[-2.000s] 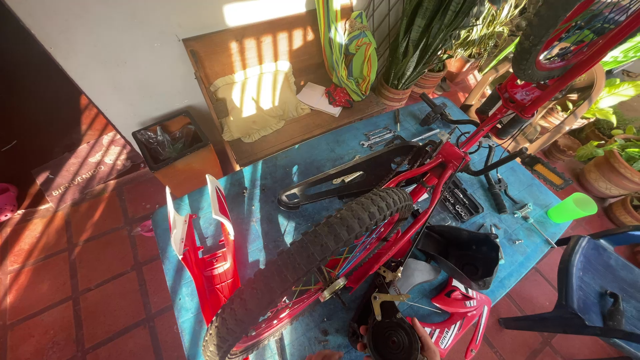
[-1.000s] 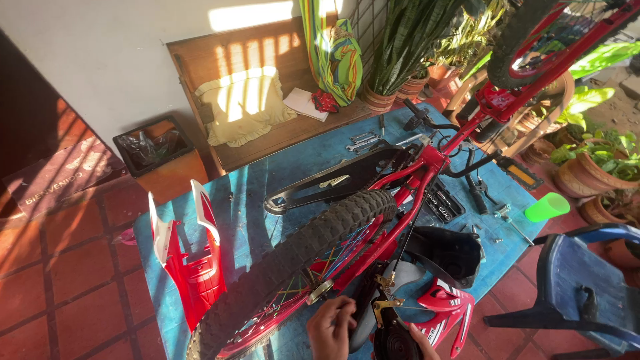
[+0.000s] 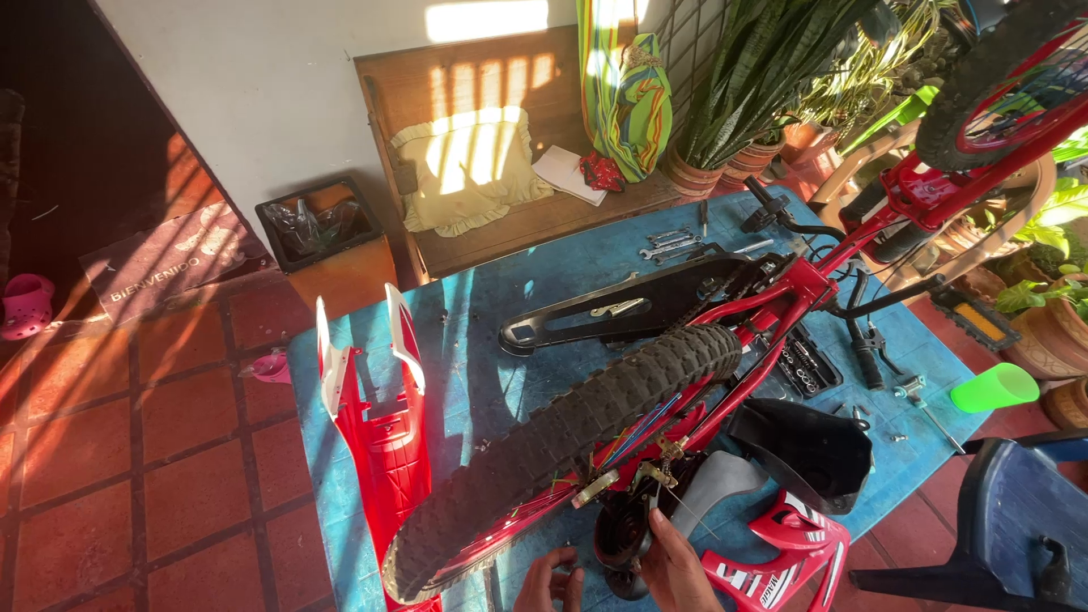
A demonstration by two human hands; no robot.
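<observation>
A red bicycle frame lies upturned on the blue table, its knobby rear tire toward me. At the bottom of the view, my right hand touches a small black training wheel and its metal bracket beside the rear hub; the exact grip is partly hidden. My left hand is just left of that wheel, fingers curled, with nothing seen in it. A gray curved plastic part lies right of the wheel, near a black plastic housing and a red-and-white fairing.
A red-and-white fender lies at the table's left. A black chain guard, wrenches and an open socket set are farther back. A green cup stands near the right edge, by a blue plastic chair.
My left hand, out of clear view two seconds ago, was raised beside the hub one second ago and is now lower, near the bottom edge. My right hand stays by the small wheel.
</observation>
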